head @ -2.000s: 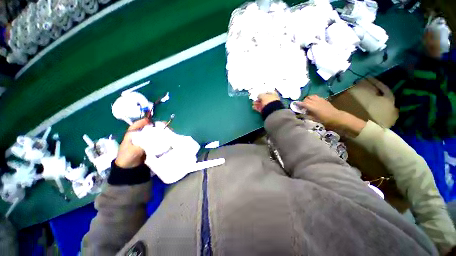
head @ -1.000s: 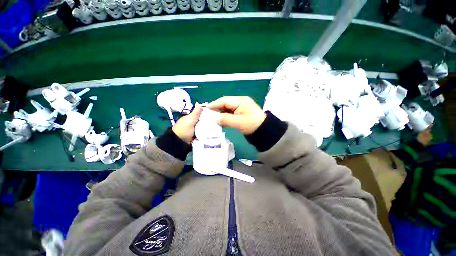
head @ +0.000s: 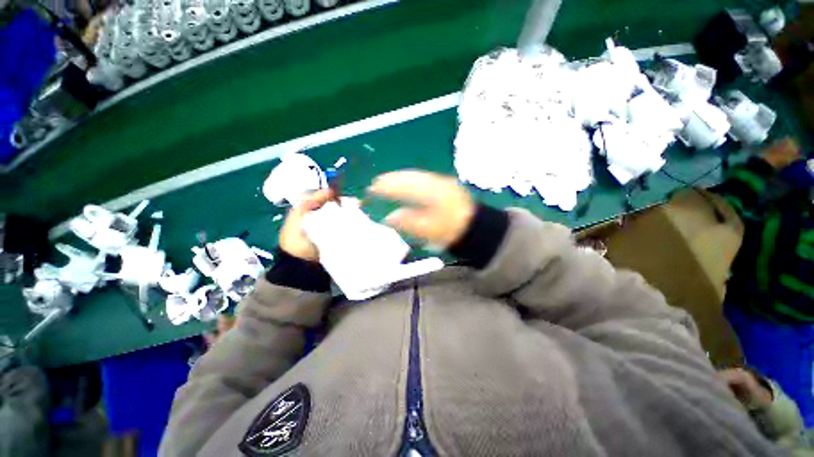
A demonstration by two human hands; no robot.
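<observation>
A white camera housing (head: 357, 250) with a flat white antenna (head: 412, 270) pointing right is held in front of my chest. My left hand (head: 302, 234) grips its upper left end. My right hand (head: 428, 207) is just right of the housing, blurred, with its fingers apart; no part shows in it. A rounded white unit (head: 294, 181) lies on the green bench just beyond my left hand, with a dark opening and a small blue piece by it. Whether wires join it to the housing is hidden by my fingers.
Part-built units (head: 141, 264) with antennas lie on the left. A clear bag of white parts (head: 522, 129) is at the right, with waiting housings (head: 635, 134) beyond. A brown carton (head: 683, 259) stands at the right bench edge. Rows of units (head: 170, 31) line the far side. Another person's hand (head: 745, 386) shows lower right.
My right hand has come off the housing to the right. The housing has turned and now shows a broad smooth face. The view has tilted.
</observation>
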